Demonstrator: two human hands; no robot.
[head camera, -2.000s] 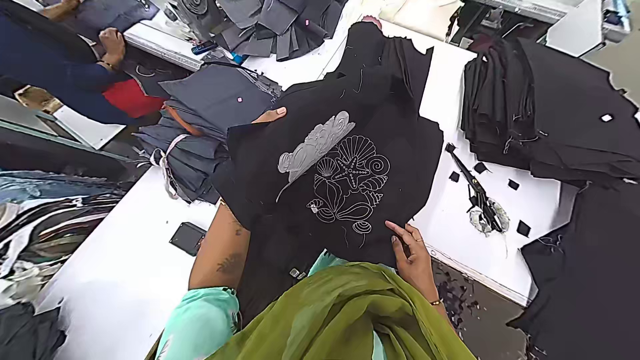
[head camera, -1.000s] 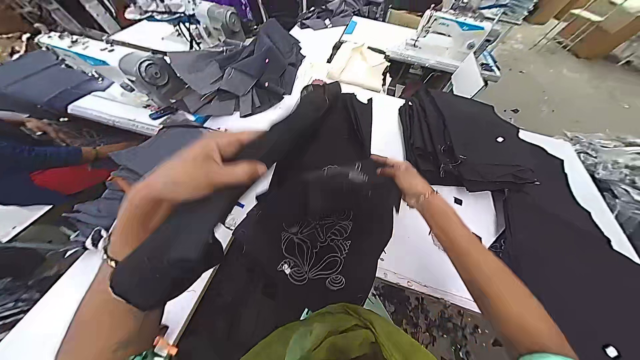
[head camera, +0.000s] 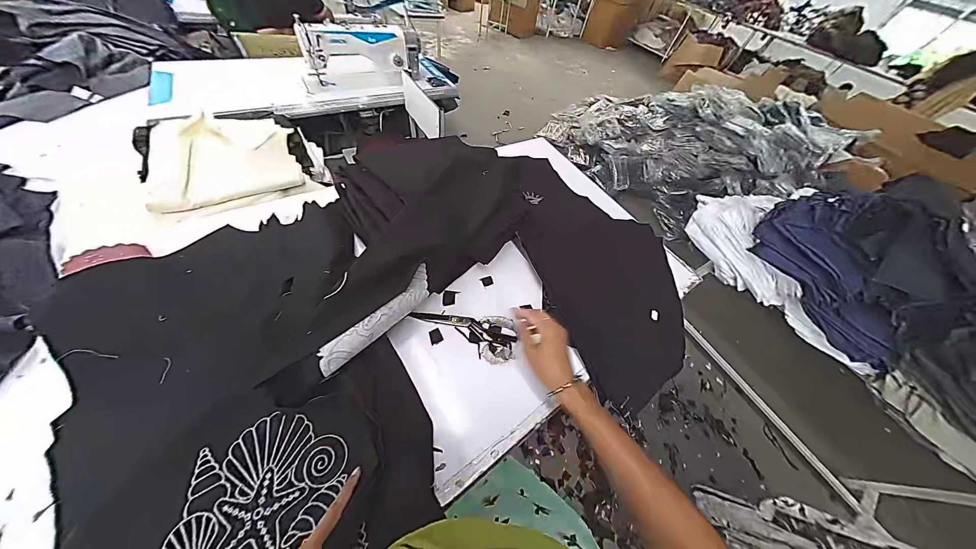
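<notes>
Black fabric (head camera: 191, 305) with a white embroidered shell and starfish motif (head camera: 263, 496) covers the left and middle of the table. My left hand (head camera: 335, 515), partly cut off at the bottom edge, rests on the fabric beside the motif. A pale embroidery backing (head camera: 377, 324) shows along a folded piece. My right hand (head camera: 541, 339) is at the handle end of black scissors (head camera: 457, 320); blur hides whether its fingers touch them. Small black fabric squares (head camera: 436, 336) lie around the scissors. Another black piece (head camera: 602, 282) hangs over the table's right edge.
A white sewing machine (head camera: 354, 49) stands on a table at the back. Folded cream fabric (head camera: 221, 168) lies at the upper left. At the right are a heap of plastic-wrapped items (head camera: 686, 145) and stacked navy garments (head camera: 823, 267). Scraps litter the floor (head camera: 686, 427).
The view has swung to the right. My right hand has left the black fabric and is now beside the scissors. My left hand, raised with fabric one second ago, is low on the embroidered piece.
</notes>
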